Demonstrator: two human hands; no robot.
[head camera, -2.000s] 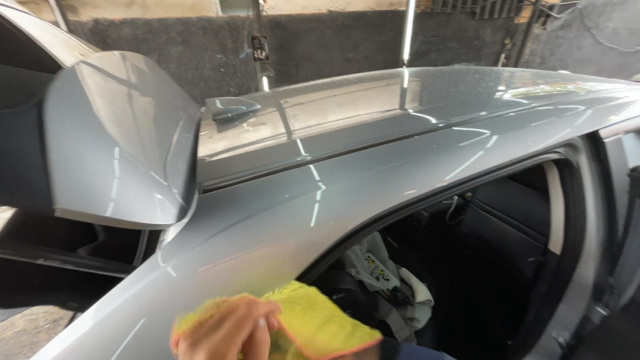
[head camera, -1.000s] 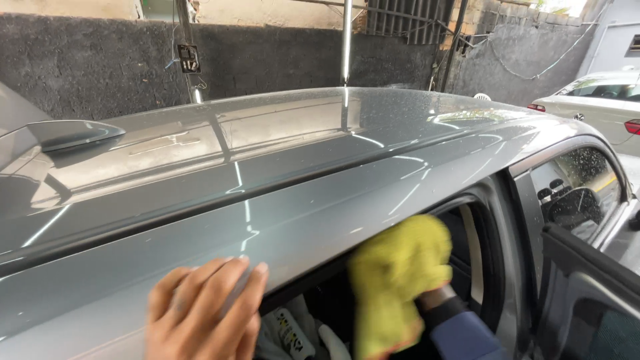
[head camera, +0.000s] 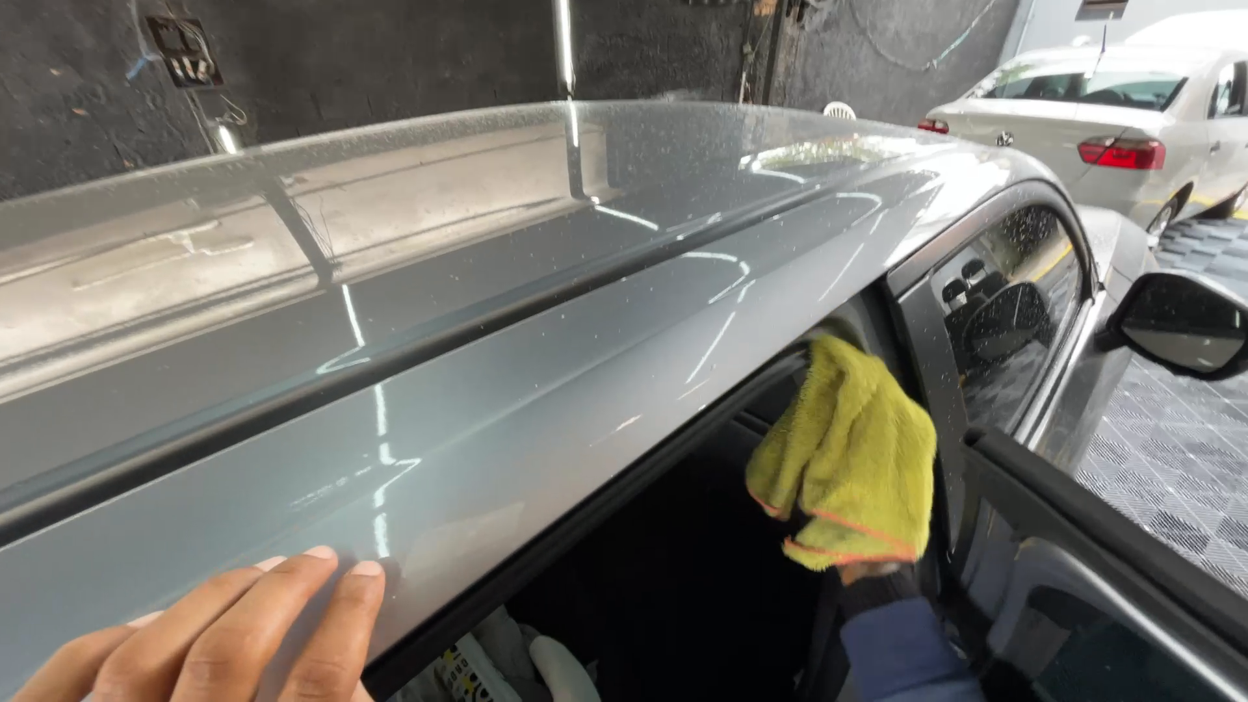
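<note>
My left hand (head camera: 234, 634) lies at the lower left with its fingertips on the grey car's roof edge (head camera: 546, 409), above the door opening, and holds nothing. A yellow-green microfiber cloth (head camera: 858, 448) with orange edging drapes over my right hand (head camera: 873, 570), hiding the fingers; only a bit of wrist and a blue sleeve show below. The cloth is at the front upper corner of the door opening, against the frame near the pillar.
The open car door (head camera: 1102, 556) stands at the lower right, with a side mirror (head camera: 1185, 322) beyond. Light-coloured fabric with printing (head camera: 487, 668) lies inside the cabin. A white car (head camera: 1102, 127) is parked behind, and a white lamp tube (head camera: 564, 49) hangs by the dark wall.
The view has shifted forward along the car. My right hand has carried the cloth from the rear of the roof edge to the front corner of the door opening. My left hand has come onto the roof edge.
</note>
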